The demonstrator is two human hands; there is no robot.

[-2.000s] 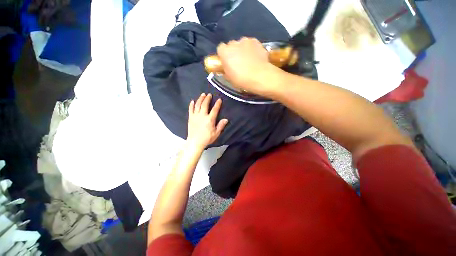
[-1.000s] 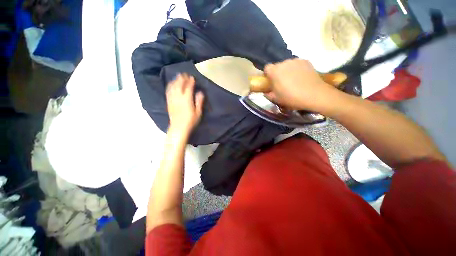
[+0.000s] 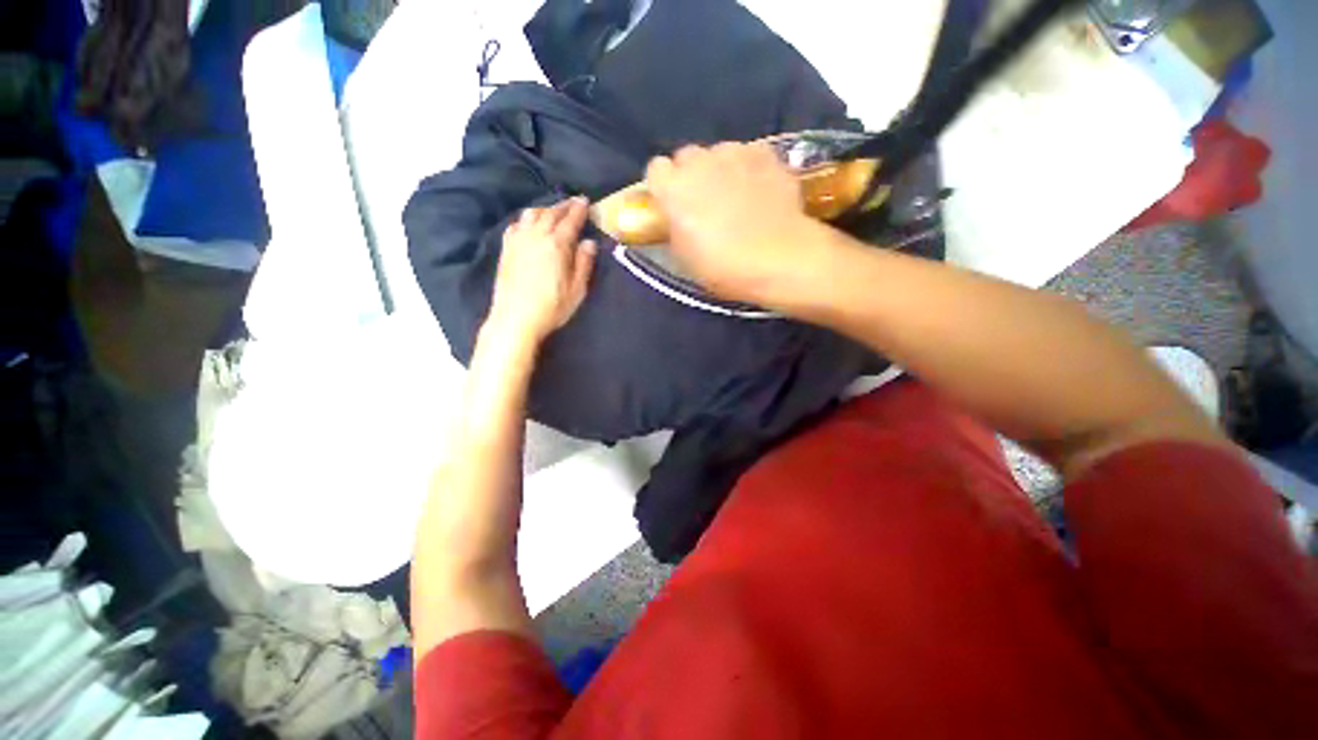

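Note:
A dark garment [image 3: 622, 376] lies bunched over the pressing form on the white table. My right hand [image 3: 730, 217] is closed around the orange-brown handle [image 3: 636, 217] of the steam iron [image 3: 694, 294]. The iron rests on the garment, its pointed tip towards my left hand. My left hand [image 3: 545, 268] lies on the cloth just left of the iron, fingers bent near the garment's edge. A small beige strip of the pad [image 3: 614, 198] shows between my left fingers and the handle. Much of the iron is hidden under my right hand.
A rounded white board [image 3: 325, 463] is at left, with beige clothing [image 3: 311, 651] below it. Black hoses [image 3: 983, 65] run up and right from the iron. The metal iron rest [image 3: 1130, 26] is at upper right, a red cloth [image 3: 1207, 174] at the right.
The iron has moved left and up from the garment's near right edge onto the cloth, covering most of the beige pad. My left hand has moved slightly right, beside the iron.

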